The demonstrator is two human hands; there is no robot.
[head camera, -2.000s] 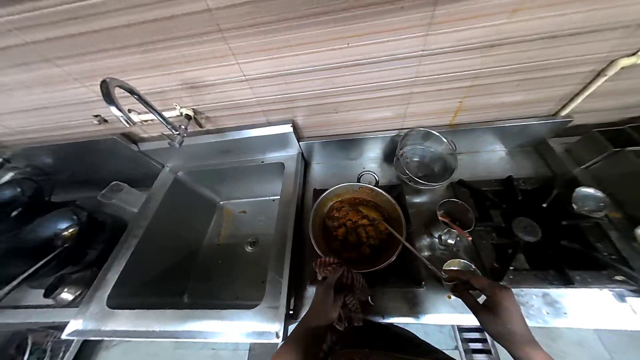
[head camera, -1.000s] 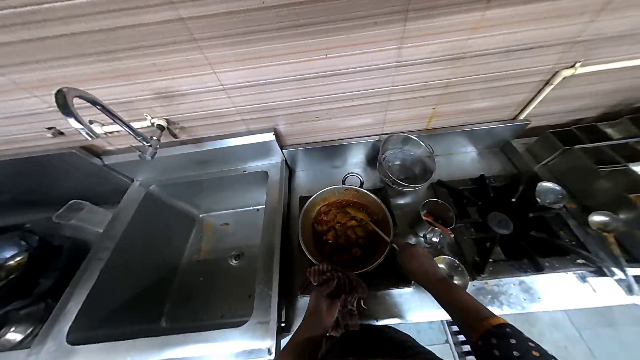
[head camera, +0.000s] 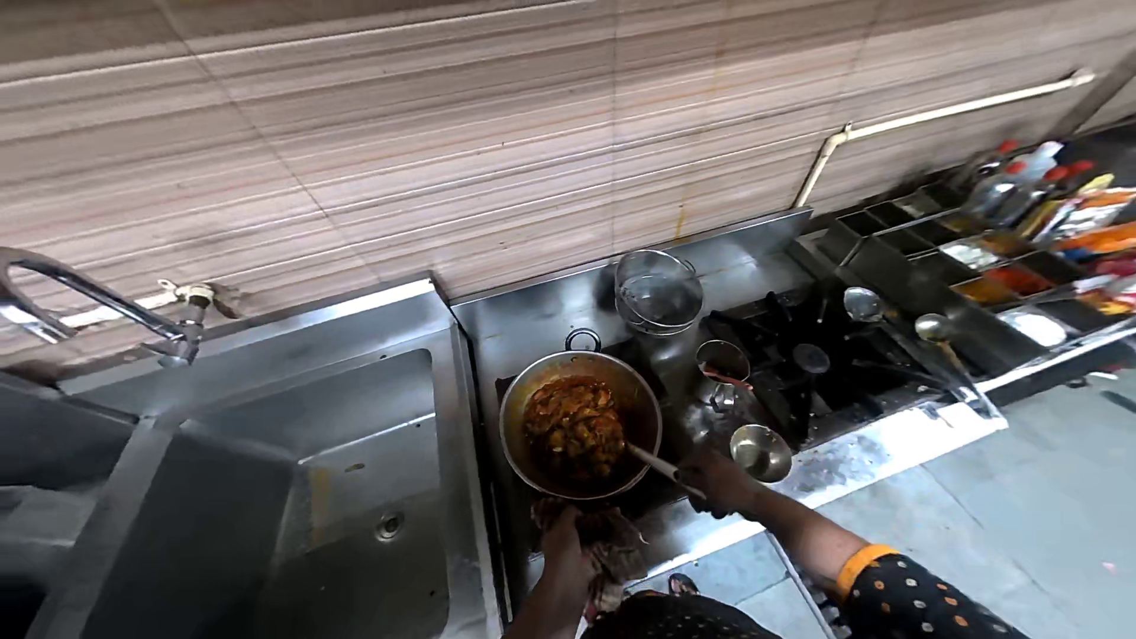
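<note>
A round metal pan [head camera: 646, 390] holding chunky food in reddish-brown sauce [head camera: 577, 426] sits over the left burner. My right hand [head camera: 714, 482] grips the handle of a ladle or spoon [head camera: 652, 460], whose head is hidden in the food. At the pan's near edge, my left hand [head camera: 564, 541] is closed on a bunched cloth [head camera: 608, 550]; whether the cloth covers a pan handle cannot be told. A small steel bowl [head camera: 761, 453] rests just right of my right hand. Behind it stands a metal cup [head camera: 722, 361] with a reddish thing across it.
A steel sink [head camera: 470, 444] with a curved tap [head camera: 106, 302] lies left. Behind the pan stands a wire-rimmed round container [head camera: 658, 293]. The right burner [head camera: 811, 358] has two long ladles [head camera: 934, 328] beside it. Spice trays [head camera: 985, 257] and bottles are farther right.
My right hand was over the small bowl two seconds ago; it has moved left, to the utensil's handle. The left hand stays with the cloth at the pan. The view has shifted right.
</note>
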